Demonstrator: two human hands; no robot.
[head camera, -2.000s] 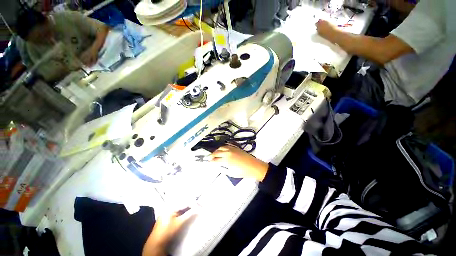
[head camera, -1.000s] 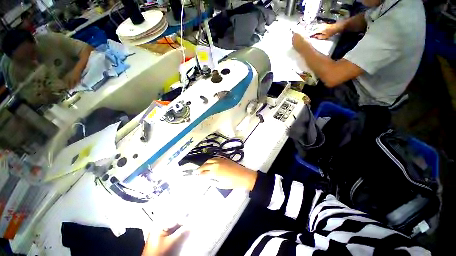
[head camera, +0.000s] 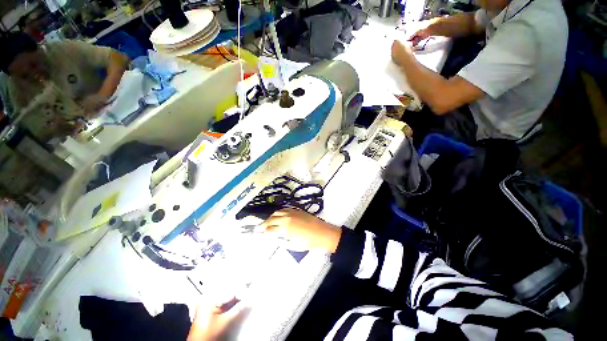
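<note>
A white sewing machine with a blue stripe (head camera: 266, 153) stands on the white table. Its needle and presser foot area (head camera: 211, 250) is in bright glare. My right hand (head camera: 299, 228) rests on the table right of the needle area, with a small metallic tool (head camera: 251, 228) at its fingertips; the grip is washed out. My left hand (head camera: 218, 322) is at the bottom edge, partly cut off, beside a black fabric panel (head camera: 133, 321). Whether its fingers hold anything is unclear. Black shears (head camera: 307, 198) lie between the machine and my right hand.
A blue crate (head camera: 562, 208) with dark garments (head camera: 502, 233) is on the right. Another person (head camera: 512, 73) works at the upper right, and one (head camera: 73, 73) at the upper left. White discs (head camera: 185, 32) stand behind the machine. A small dark piece (head camera: 297, 254) lies near the table edge.
The whole view has shifted, with the machine lower and further left than two seconds ago. Both hands stay in about the same places beside the machine. The person at upper right has moved their hands slightly.
</note>
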